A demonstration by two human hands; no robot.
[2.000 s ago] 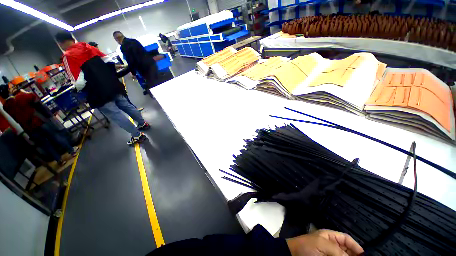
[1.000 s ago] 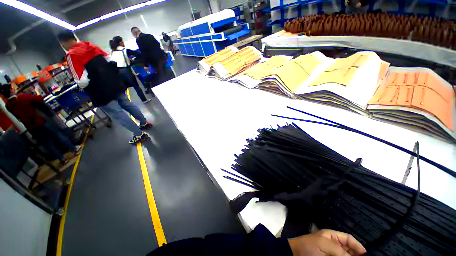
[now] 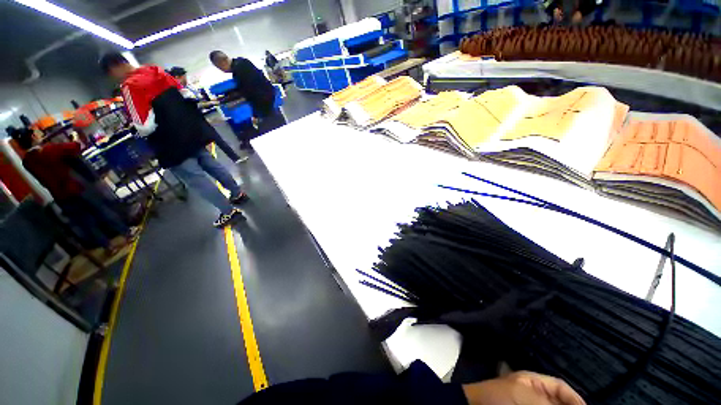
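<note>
My left hand (image 3: 528,389), bare in a dark sleeve, is at the bottom edge and partly cut off. Its fingers are curled at the lower end of a single black strap (image 3: 670,308). That strap arcs up to the right over a wide bundle of black straps (image 3: 506,261); the exact grip is hard to see. A black fabric band (image 3: 506,312) lies over the bundle's left part. A white piece (image 3: 427,345) lies at the near table edge, left of the band. My right hand is not in view.
Two thin dark straps (image 3: 545,206) lie beyond the bundle on the white table (image 3: 316,174). Fanned sheets with orange pieces (image 3: 664,154) line its back. An aisle with a yellow line (image 3: 242,312) is at left, with several people there. Brown pieces (image 3: 585,43) stand at the back right.
The whole view has shifted slightly, so the table and straps sit lower and farther right. People in the aisle have changed position. My left hand has barely moved and shows less above the bottom edge.
</note>
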